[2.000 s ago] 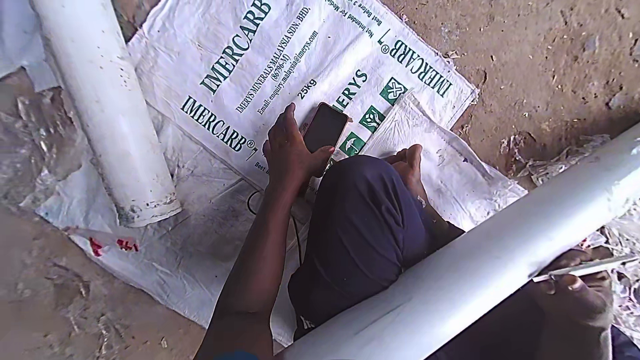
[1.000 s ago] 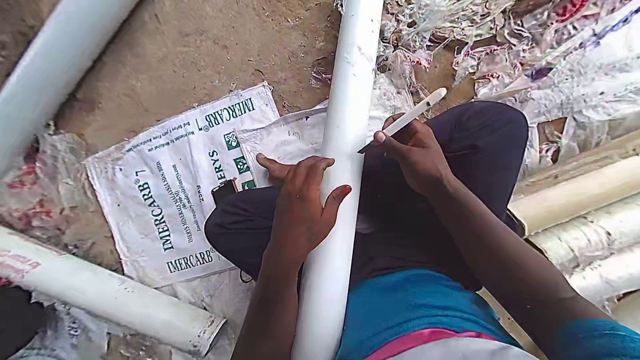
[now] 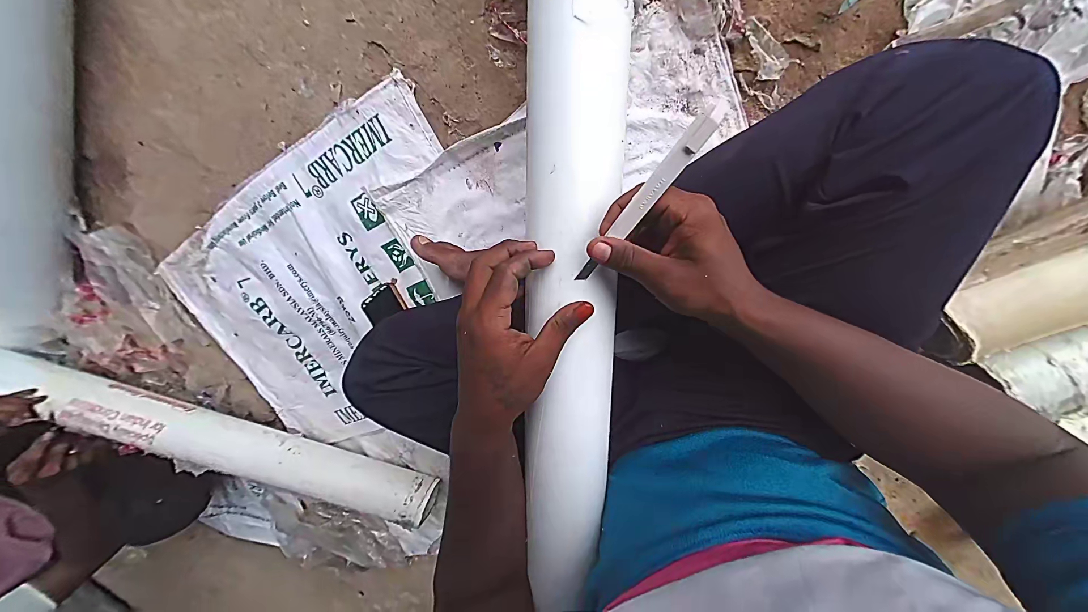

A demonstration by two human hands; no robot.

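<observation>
A long white plastic pipe lies across my lap, running from the top of the view to the bottom. My left hand rests on its left side, fingers spread, with the orange-tipped thumb on the pipe's surface. Between the thumb and fingers of my right hand is a white-handled craft knife. Its dark narrow blade points down and left, at the right part of the pipe; whether the tip touches the surface I cannot tell.
Printed white sacks lie on the dirt ground to the left, with a phone partly behind my knee. Another white pipe lies lower left beside a co-worker's hands. More pipes and crumpled plastic film are on the right.
Two seconds ago my left hand was by the phone on the sack; it is now on the pipe. The right hand with the knife has come over the pipe. The view has turned and shifted.
</observation>
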